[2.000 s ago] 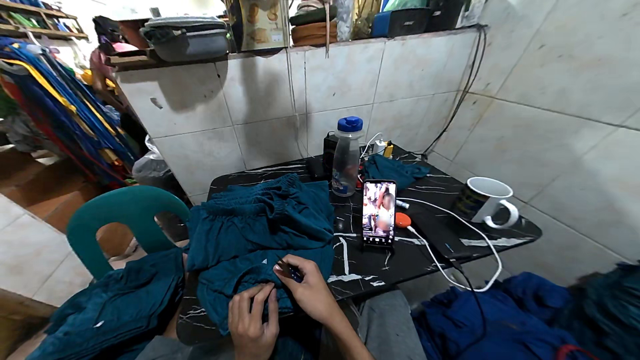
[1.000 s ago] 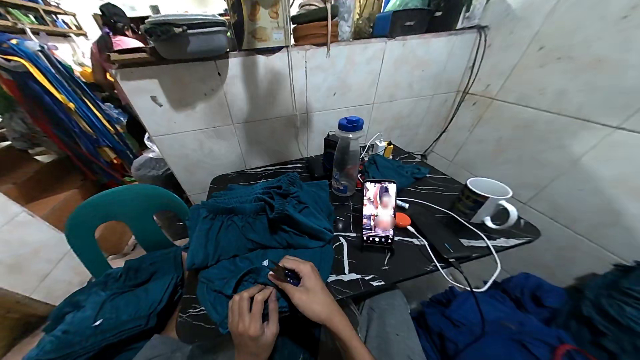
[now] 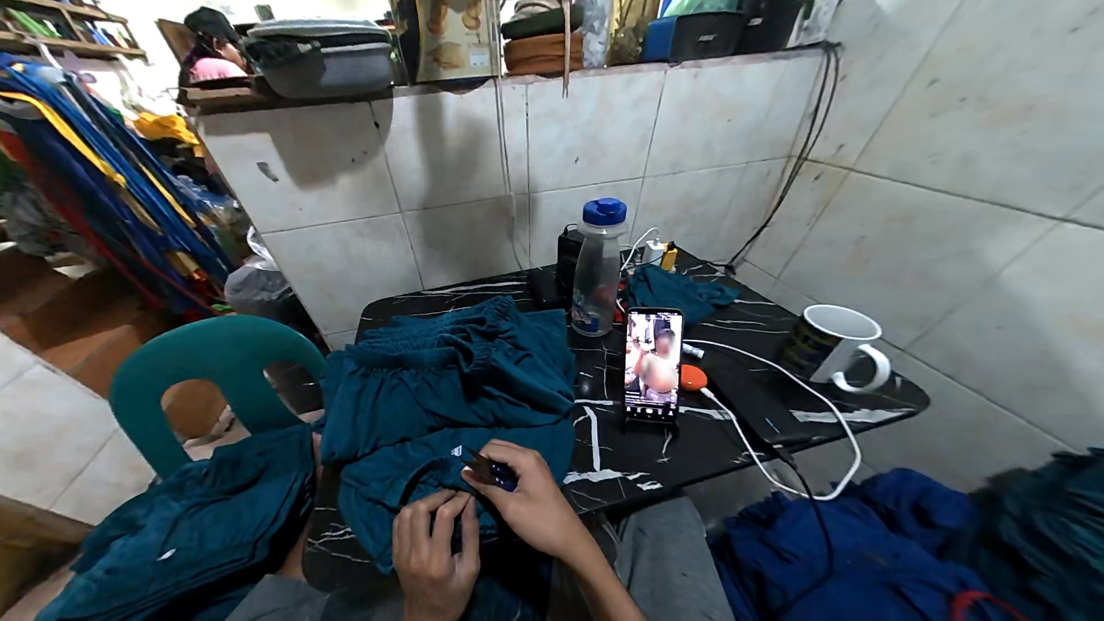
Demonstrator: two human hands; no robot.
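Observation:
Teal garments with gathered waistbands [image 3: 448,371] lie heaped on a black marble-patterned table [image 3: 595,457]. My left hand [image 3: 437,543] pinches the cloth of the nearest garment at the table's front edge. Just right of it, my right hand [image 3: 522,492] grips a small dark tool [image 3: 492,472], perhaps thread snippers; its tip lies over the same cloth, and its exact kind is unclear. A small white mark shows on the cloth beside that tip. Fingers and folds hide the spot between my hands.
A lit phone [image 3: 653,366] stands behind my right hand, near a clear bottle [image 3: 597,267], a white cable [image 3: 849,431] and a mug [image 3: 835,345]. Left are a green plastic chair [image 3: 216,345] and more teal garments [image 3: 198,517]; blue cloth [image 3: 845,543] lies right. A person [image 3: 211,52] is behind the wall.
My right hand, with the dark tool, has shifted slightly over the cloth. My left hand stays nearly in place on the garment. The person behind the wall has moved.

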